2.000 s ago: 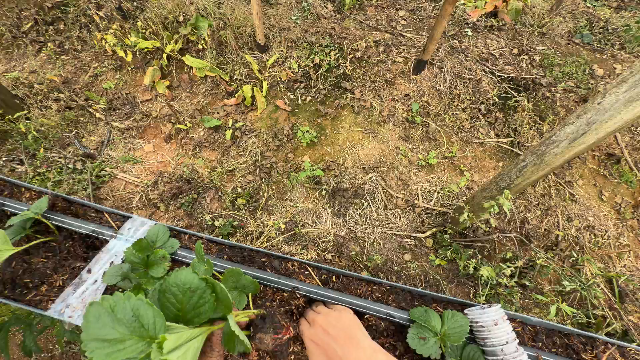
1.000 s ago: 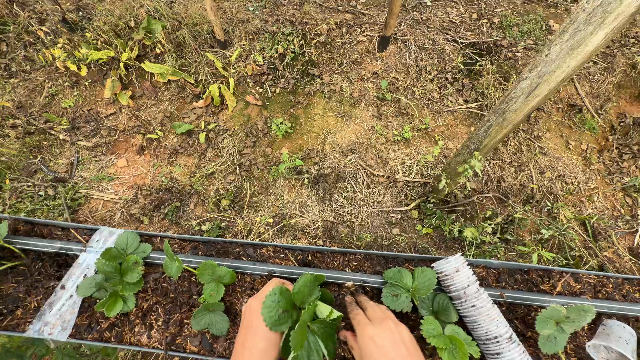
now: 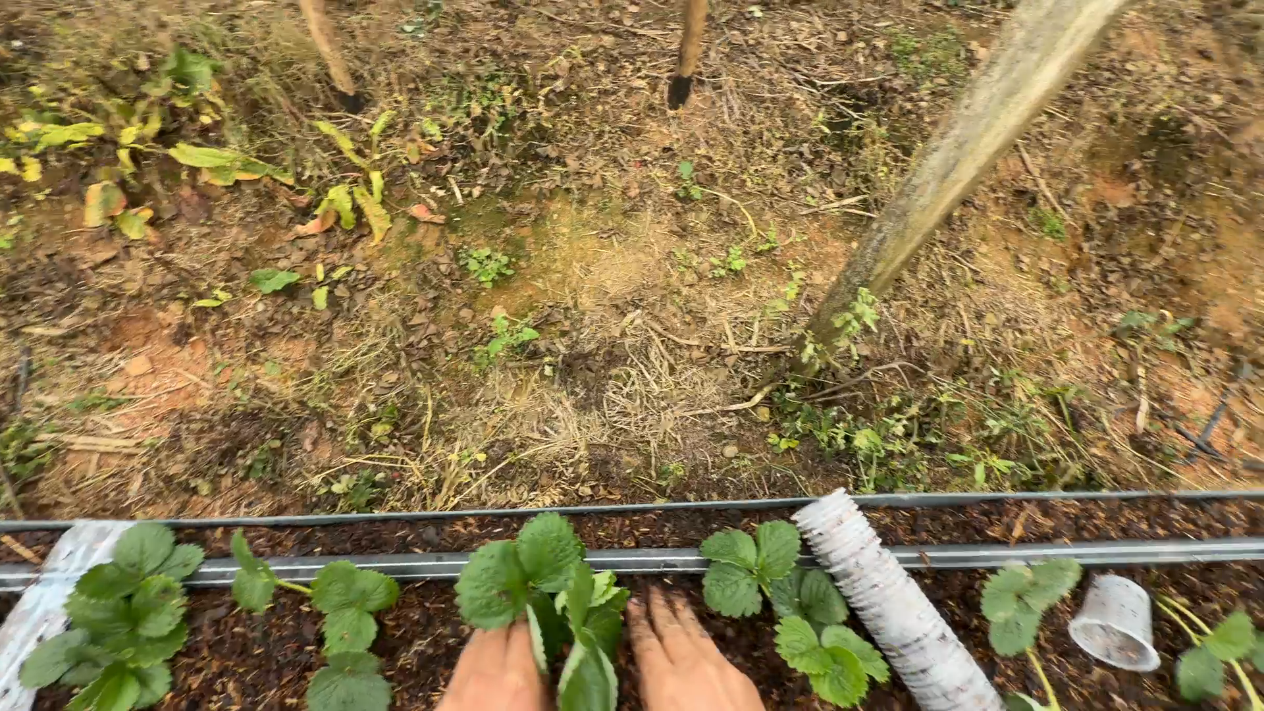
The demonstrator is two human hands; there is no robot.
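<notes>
Between my two hands, at the bottom middle, stands a strawberry plant (image 3: 590,632) in dark, fibrous substrate (image 3: 415,632). My left hand (image 3: 497,676) is close against the plant's left side, its fingertips hidden beneath the leaves. To the right of the plant, my right hand (image 3: 686,657) lies palm down on the substrate with its fingers pointing forward. Just beyond my fingertips, a black drip line (image 3: 434,565) with pale stripes runs along the trough. Another strawberry plant (image 3: 752,571) grows right of my right hand.
A stack of white plastic cups (image 3: 894,602) leans across the trough at right, with a single white cup (image 3: 1116,624) farther right. More strawberry plants (image 3: 128,602) and a whitish strip (image 3: 59,583) are at left. Beyond the trough edge (image 3: 592,509), a wooden post (image 3: 948,168) slants up from weedy ground.
Two seconds ago my right hand was in the substrate and leaves covered my left. Now both hands flank the plant, which sits lower between them. The view has shifted right.
</notes>
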